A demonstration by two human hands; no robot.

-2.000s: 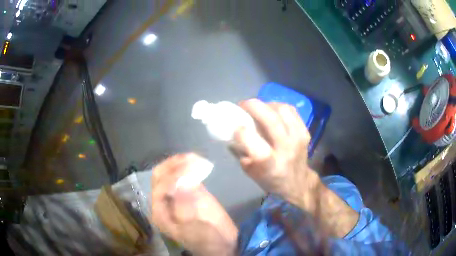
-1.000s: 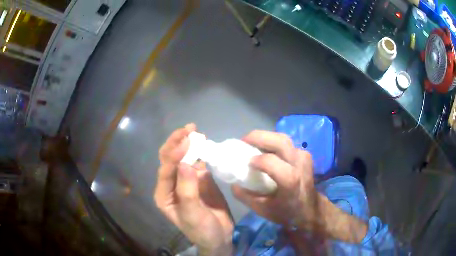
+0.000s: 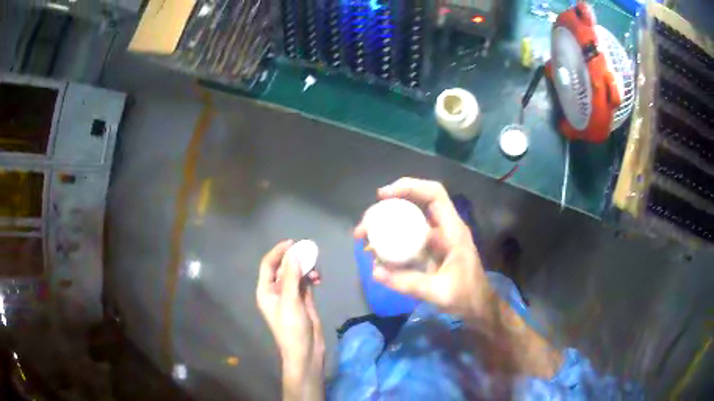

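Note:
My right hand (image 3: 442,251) holds the white squeeze bottle (image 3: 398,232) above the floor in front of the bench. The bottle's round white end faces me, and its neck is hidden. My left hand (image 3: 288,294) is lower and to the left, apart from the bottle. It holds a small white round piece (image 3: 304,255) between thumb and fingers.
The green bench (image 3: 391,133) holds a cream open jar (image 3: 457,113), a white lid (image 3: 513,141), an orange-red fan (image 3: 583,74), a black parts tray (image 3: 352,39), a white nozzle tip (image 3: 309,81) and stacked trays (image 3: 227,39). A blue stool (image 3: 384,290) stands below my right hand.
The bottle has turned from sideways to end-on. The white piece in my left hand has moved away from the bottle's neck. The view has shifted, showing more of the bench.

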